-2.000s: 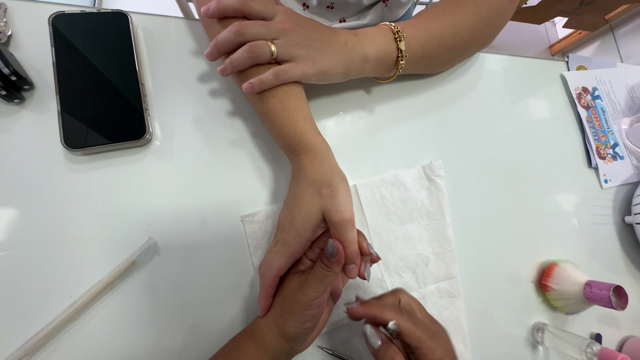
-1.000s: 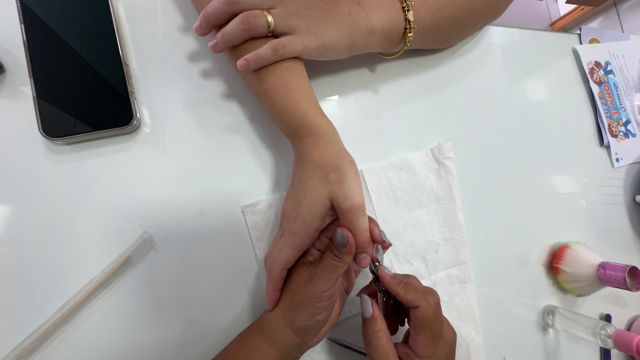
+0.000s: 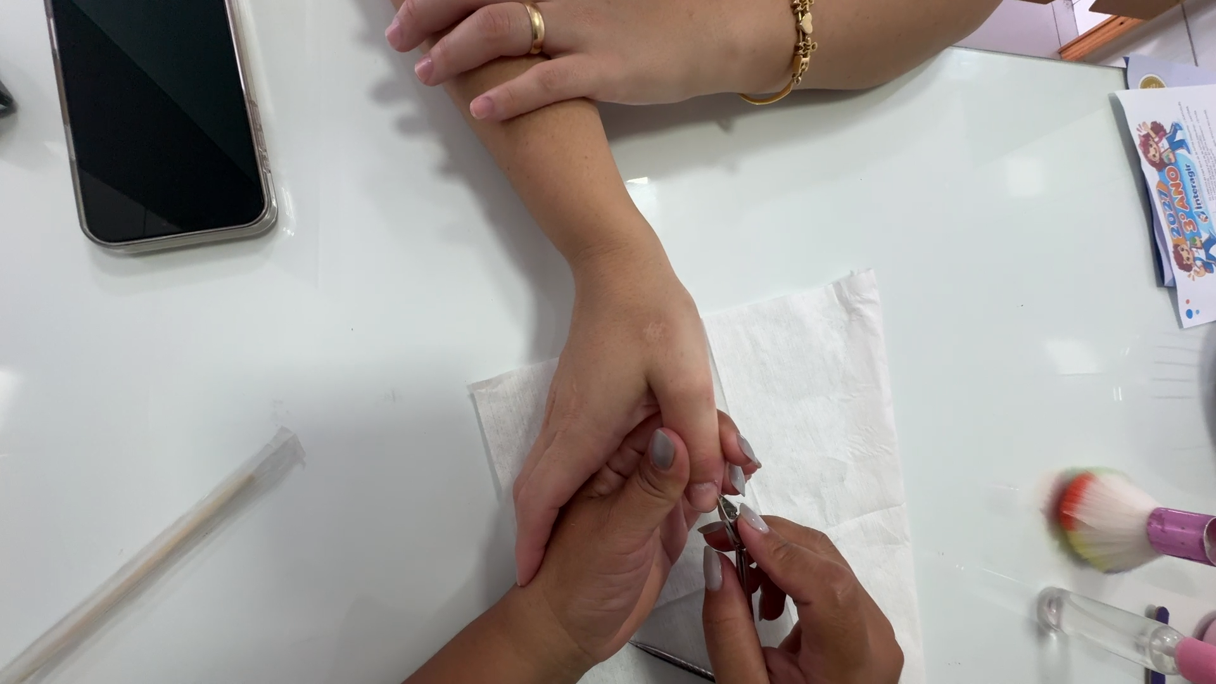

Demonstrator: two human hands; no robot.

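Observation:
My left hand (image 3: 608, 560), with grey polished nails, clasps the other person's hand (image 3: 627, 370) from below, its fingers around that hand's thumb side. In my right hand (image 3: 817, 598) is a pair of metal cuticle nippers (image 3: 730, 518), their tips touching or very near the other person's thumbnail. Beneath the hands lies a white paper towel (image 3: 807, 380). A thin metal tool (image 3: 670, 657) rests on it, partly hidden beside my left wrist. The person's other hand (image 3: 560, 57), wearing a gold ring and bracelet, rests across their forearm.
A smartphone (image 3: 161, 123) lies at upper left, a wooden stick in a clear sleeve (image 3: 157, 560) at lower left. On the right are a soft brush (image 3: 1111, 522), a clear bottle with a pink cap (image 3: 1107, 622) and printed leaflets (image 3: 1173, 190) on the white glossy table (image 3: 361, 313).
My right hand was blurred near the towel's lower part two seconds ago; it has since moved up to the person's thumb with the nippers. The view has moved closer.

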